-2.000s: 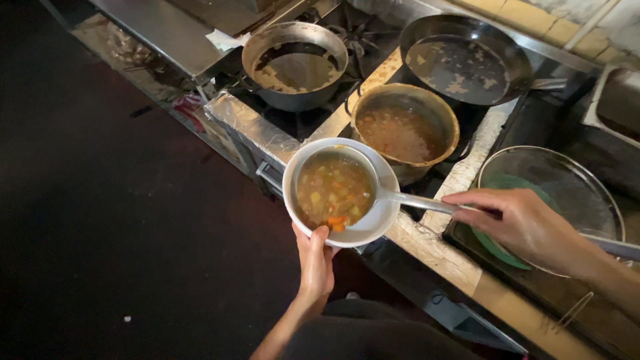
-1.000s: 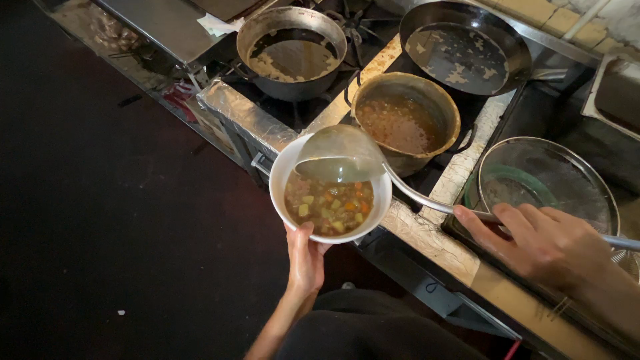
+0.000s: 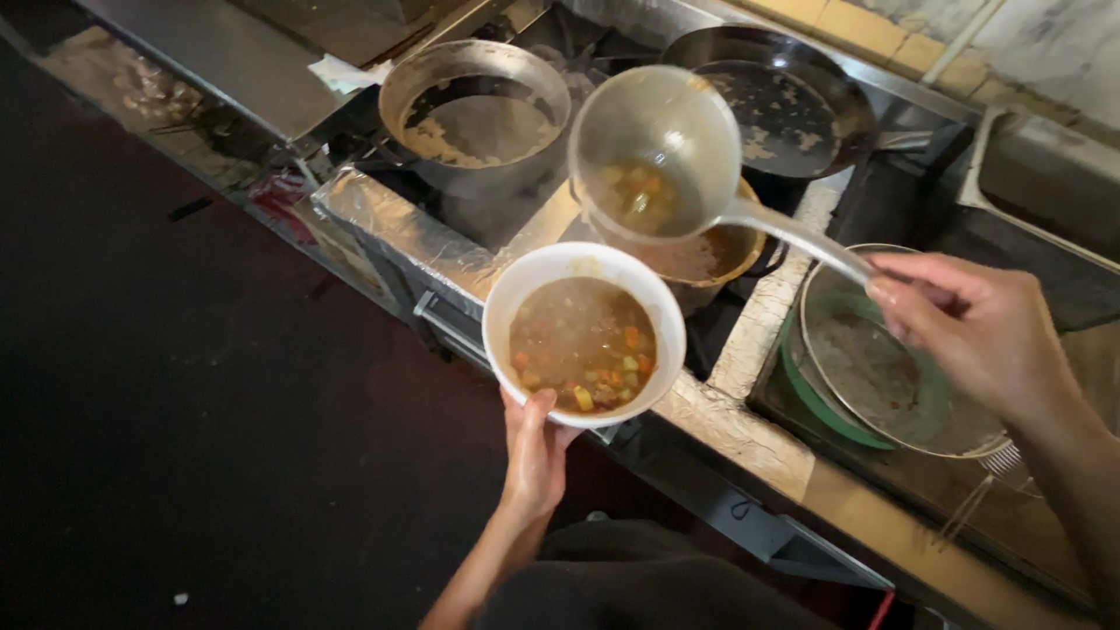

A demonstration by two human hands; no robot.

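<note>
My left hand [image 3: 535, 451] grips a white bowl [image 3: 669, 337] from below, thumb on its rim. Broth with diced vegetables [image 3: 582, 346] fills much of the bowl, and steam rises from it. My right hand [image 3: 971, 324] holds the metal handle of a large ladle [image 3: 656, 153], whose tilted cup hangs above and behind the bowl, with some broth and vegetable pieces in it. Beneath the ladle, partly hidden by it, stands a pot of soup [image 3: 700, 262] on the stove.
A pot of liquid [image 3: 477, 157] stands at the back left of the stove, a dark frying pan [image 3: 770, 105] at the back right. Foil [image 3: 411, 227] covers the stove's front edge. At right lie a round mesh strainer [image 3: 901, 359] over a green-rimmed item, a wire whisk [image 3: 997, 472] and a metal pan [image 3: 1041, 184].
The ladle was inside the bowl, then tipped over it; now it is raised away, above the soup pot. The bowl holds soup, with more of its surface in sight.
</note>
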